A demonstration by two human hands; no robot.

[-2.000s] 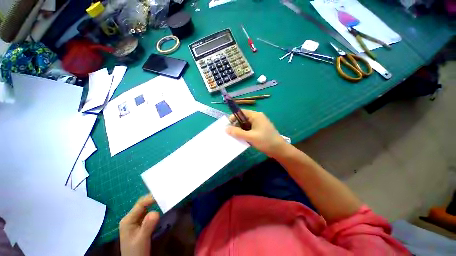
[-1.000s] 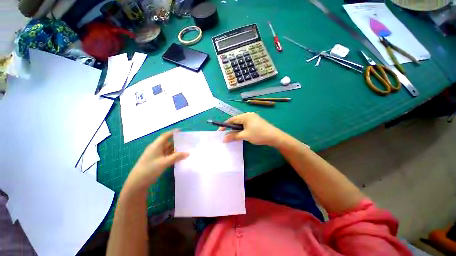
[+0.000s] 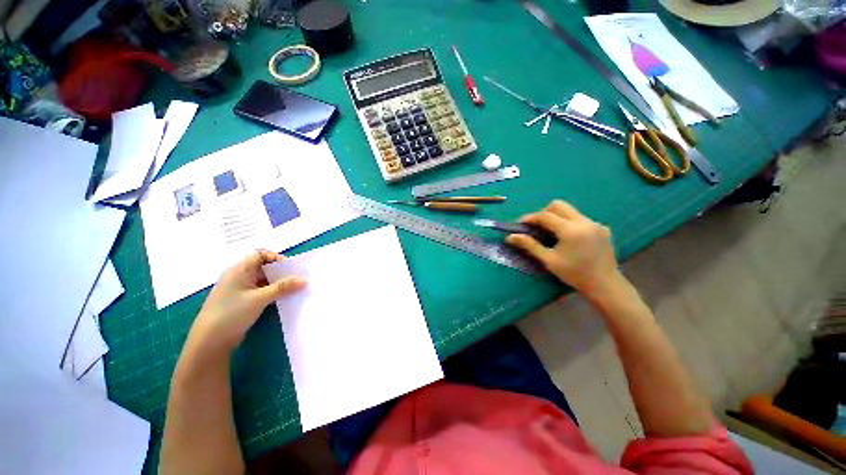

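My left hand [image 3: 243, 295] holds a white card [image 3: 357, 325] by its upper left corner, thumb on top. The card lies partly over the reference printout [image 3: 246, 199] and reaches down to the wearer's body. My right hand [image 3: 564, 249] holds a dark slim utility knife [image 3: 524, 228], its tip pointing left. The hand is over the right end of the long steel ruler [image 3: 436, 229], which lies slanted on the mat. I cannot tell if the fingers also grip the ruler.
A green cutting mat [image 3: 547, 167] covers the table. Beyond the ruler are an awl [image 3: 453, 206], pencil [image 3: 473, 198], short ruler [image 3: 464, 182] and calculator [image 3: 411, 121]. A phone [image 3: 286, 110] and tape roll [image 3: 294, 64] lie behind the printout. Scissors [image 3: 653, 156] lie right; white card sheets [image 3: 56, 278] left.
The card, first long and narrow, now shows as a wider sheet. My right hand has left the card and moved right with the knife to the ruler. My left hand holds the card's corner.
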